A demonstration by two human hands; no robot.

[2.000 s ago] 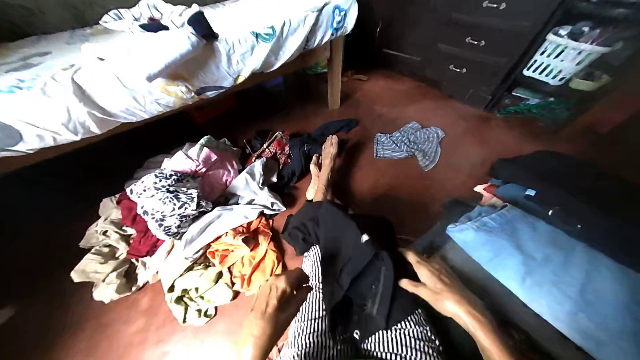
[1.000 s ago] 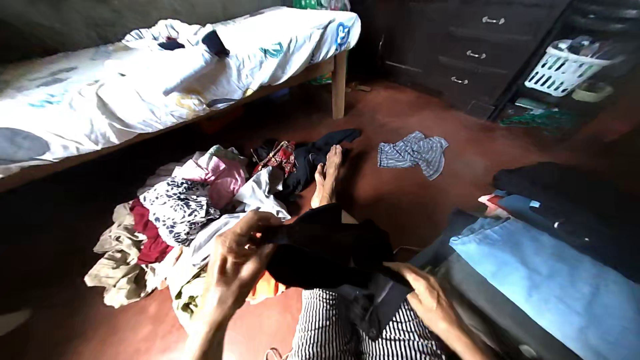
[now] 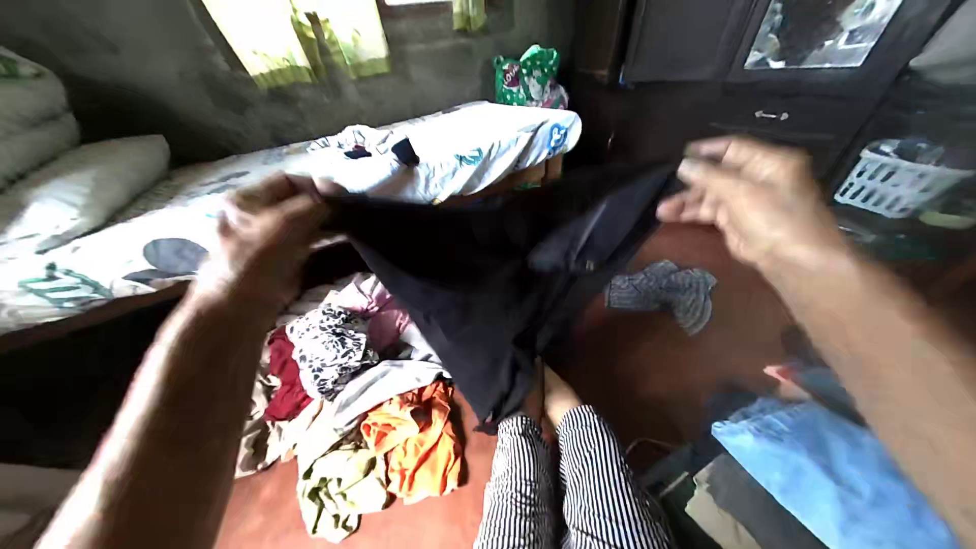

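A black cloth garment (image 3: 488, 290) is stretched in the air between my two hands, above my striped trouser legs. My left hand (image 3: 271, 221) grips its upper left corner, and my right hand (image 3: 740, 191) pinches the upper right one. The cloth hangs down in a point near my feet and hides part of the floor. Left of it lies a heap of crumpled clothes on the floor, with an orange garment (image 3: 419, 442), a black-and-white patterned one (image 3: 332, 351) and a dark red one (image 3: 286, 377). At the lower right, a light blue garment (image 3: 823, 465) lies on other clothes.
A bed with a white printed sheet (image 3: 488, 145) runs along the wall, a pillow (image 3: 91, 187) at its left. A grey patterned cloth (image 3: 663, 290) lies on the red floor. Dark drawers (image 3: 793, 114) stand behind, and a white plastic basket (image 3: 900, 183) is at the right.
Both hands have risen and moved apart, and the black garment, bunched over my lap before, is now spread between them. The view has tilted up.
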